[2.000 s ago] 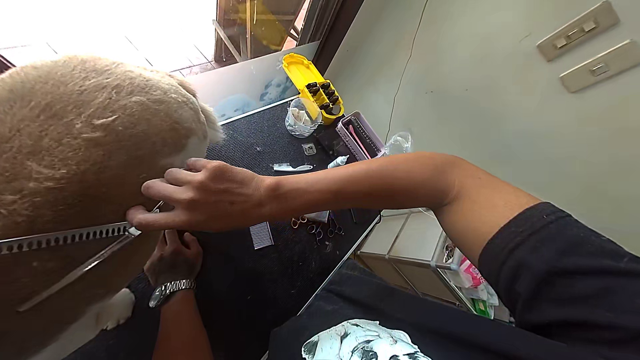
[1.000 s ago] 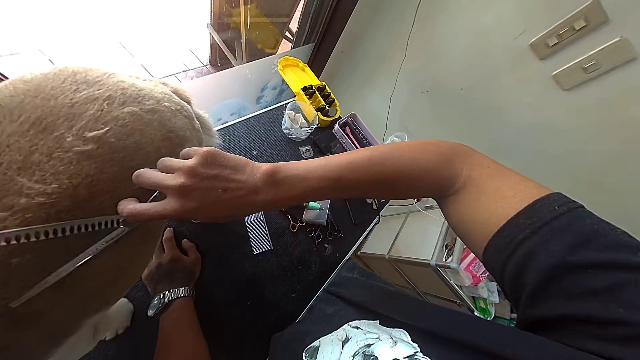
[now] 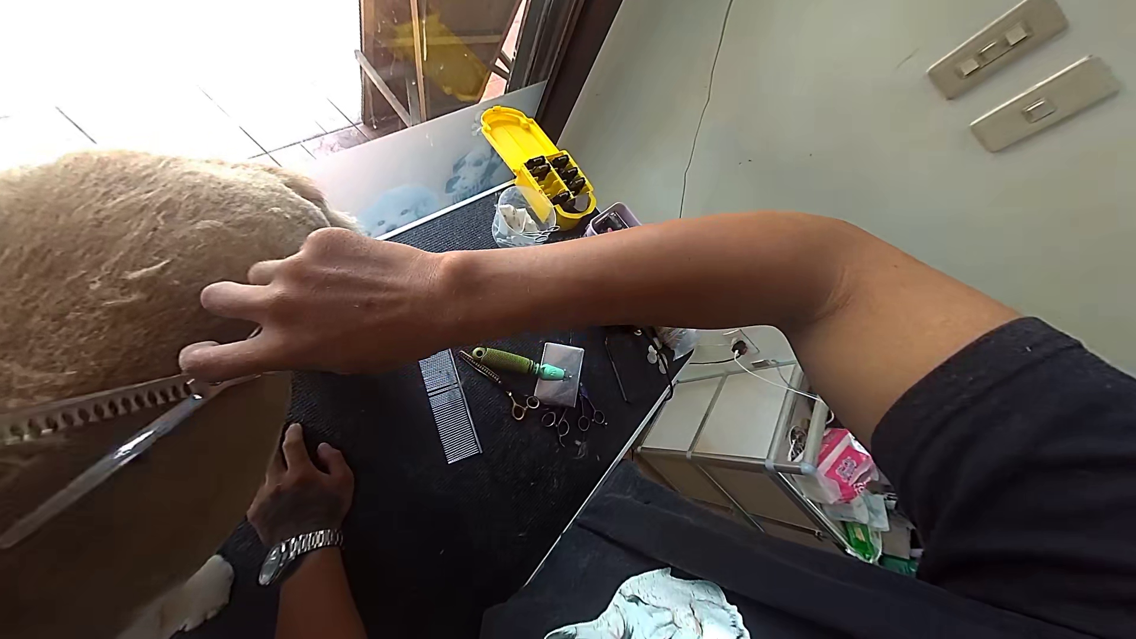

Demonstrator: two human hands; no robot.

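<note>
At left stands a light brown, furry animal [image 3: 133, 257], with a pale paw [image 3: 200, 593] low at the left. My right hand [image 3: 328, 306] reaches across from the right and holds a pair of grooming scissors [image 3: 133, 448] against the animal's side; one blade is toothed, and the two blades are parted. Fingers and thumb are at the handles, which my hand mostly hides. Below it, my left hand [image 3: 306, 488], with a metal watch at the wrist, is beside the animal's lower body. Its fingertips are partly visible; whether it grips the fur is unclear.
On the dark table lie a metal comb [image 3: 451, 408], several scissors [image 3: 524, 406], a green-handled tool [image 3: 506, 359] and a small clear box [image 3: 561, 377]. A yellow case [image 3: 528, 146] and a clear cup [image 3: 524, 217] stand at the back. A drawer cart [image 3: 710, 417] is at right.
The view has shifted somewhat. My right hand has stayed at the animal's side with the scissors. More of the green-handled tool now shows beneath my right forearm.
</note>
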